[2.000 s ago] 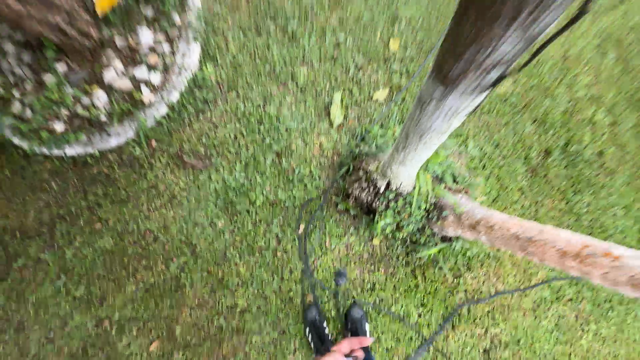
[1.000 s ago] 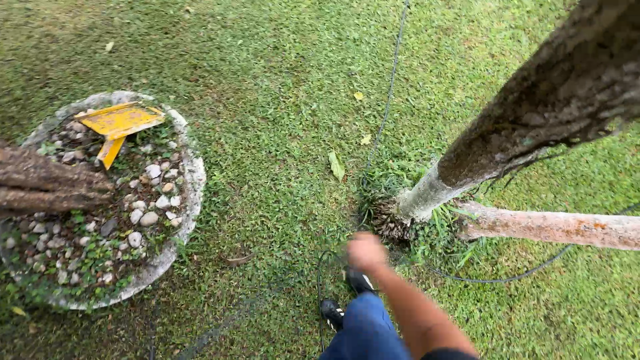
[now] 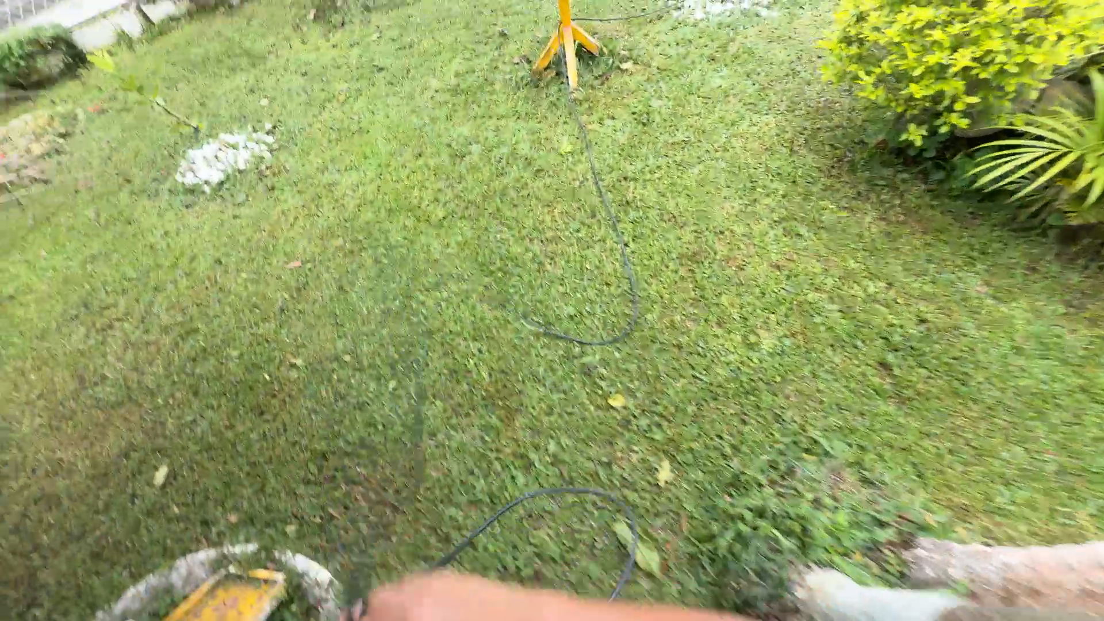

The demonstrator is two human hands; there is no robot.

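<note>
At the bottom edge, my right hand (image 3: 401, 597) and forearm reach in from the right, blurred and partly cut off. The hand appears closed around a thin dark cable or hose (image 3: 565, 492), which rises from it and loops over the grass. Farther off, another stretch of dark line (image 3: 625, 259) curves down from the foot of a yellow stand (image 3: 567, 47). A faint blurred dark streak runs across the grass above the hand. My left hand is out of view.
A round stone border (image 3: 155, 586) with a yellow tray-shaped object (image 3: 228, 597) lies bottom left. Pale trunk bases (image 3: 871, 595) stand bottom right. White stones (image 3: 226, 159) lie upper left; a yellow-green shrub (image 3: 966, 60) and a spiky plant (image 3: 1044, 159) are upper right.
The view has swung up and outward over the lawn. The dark line, which ran nearly straight beyond the trunk a second ago, now lies in curves and loops up to my right hand.
</note>
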